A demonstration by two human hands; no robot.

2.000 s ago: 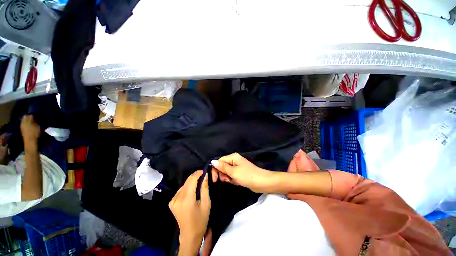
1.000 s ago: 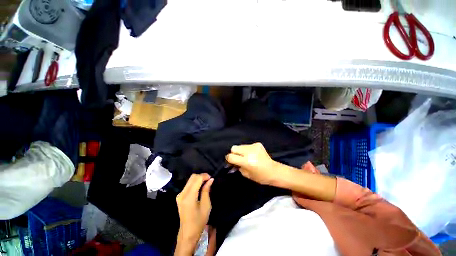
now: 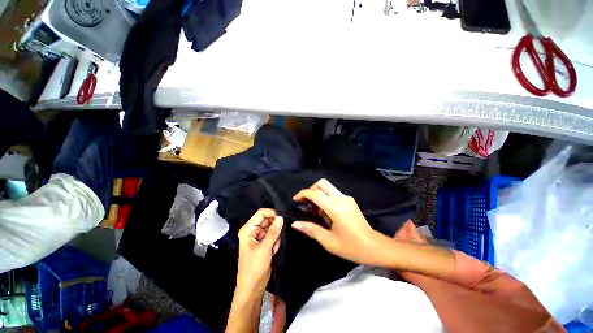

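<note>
The dark garment [image 3: 260, 185] lies heaped on my lap, black with a greyer part at the back. My left hand [image 3: 260, 240] has its fingertips closed at the garment's edge and pinches the dark cloth. My right hand [image 3: 331, 224] is just to the right, over the garment, with thumb and fingers apart and nothing clearly seen in it. A white piece [image 3: 211, 224] lies at the garment's left side. The cloth directly under both hands is too dark to make out a seam.
The white table [image 3: 312, 71] runs across the top, bearing red-handled shears [image 3: 545, 68], a phone [image 3: 485, 15] and a second dark garment [image 3: 148, 65] over its edge. A co-worker's sleeve [image 3: 52, 218] is at left. A blue crate [image 3: 465, 211] and clear plastic bag [image 3: 540, 227] are at right.
My right hand has opened and its fingers have spread from the earlier pinch. My left hand's fingers have curled closed. The view has shifted, showing more of the phone.
</note>
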